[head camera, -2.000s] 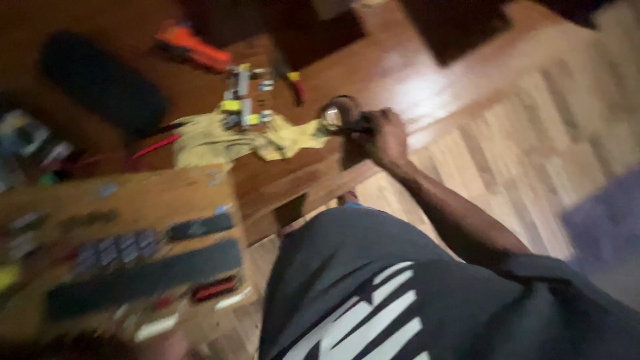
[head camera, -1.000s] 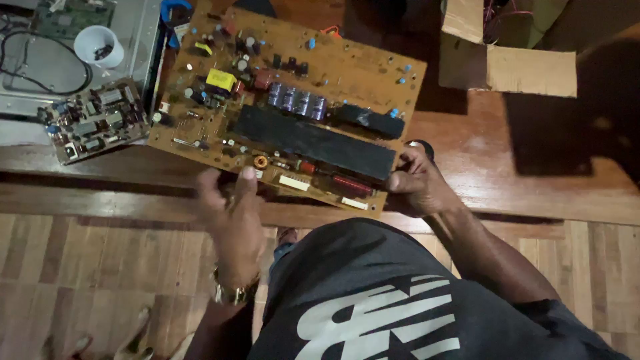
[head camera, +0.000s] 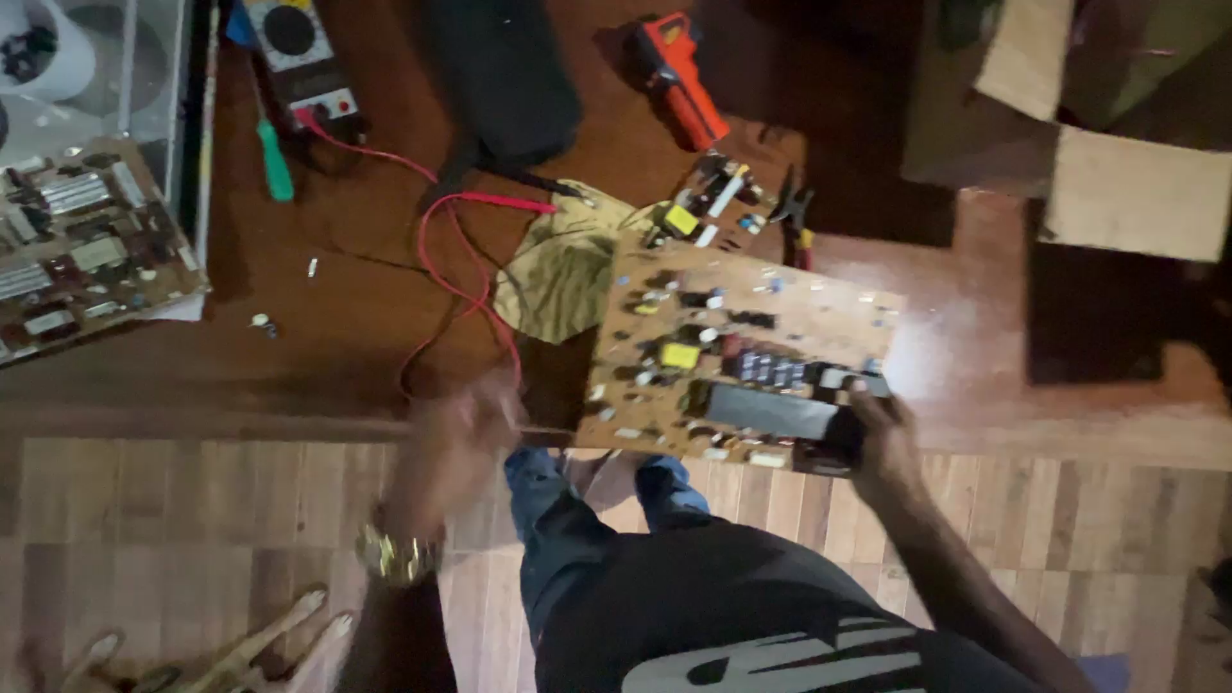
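My right hand (head camera: 881, 438) grips the right edge of a large brown circuit board (head camera: 741, 361), component side up, with its thumb on top near a dark heat sink. The board lies at the table's near edge. My left hand (head camera: 457, 452), blurred, is off the board to its left, beside the red test lead (head camera: 452, 250); its fingers cannot be made out. A yellowish cloth (head camera: 558, 274) lies behind the board's left side. A small circuit board (head camera: 712, 207) and pliers (head camera: 797, 217) with red and yellow handles lie behind it.
A multimeter (head camera: 298, 58) and a green-handled screwdriver (head camera: 276, 159) lie at the back left, near another circuit board (head camera: 87, 245). A dark case (head camera: 510, 77) and an orange-and-black tool (head camera: 681, 82) are at the back. An open cardboard box (head camera: 1141, 192) stands at the right. An animal's legs (head camera: 269, 640) show on the floor.
A second ago my right hand held the large board by its right side with my left hand near its lower left edge. My left hand is now farther from the board. The view has shifted strongly.
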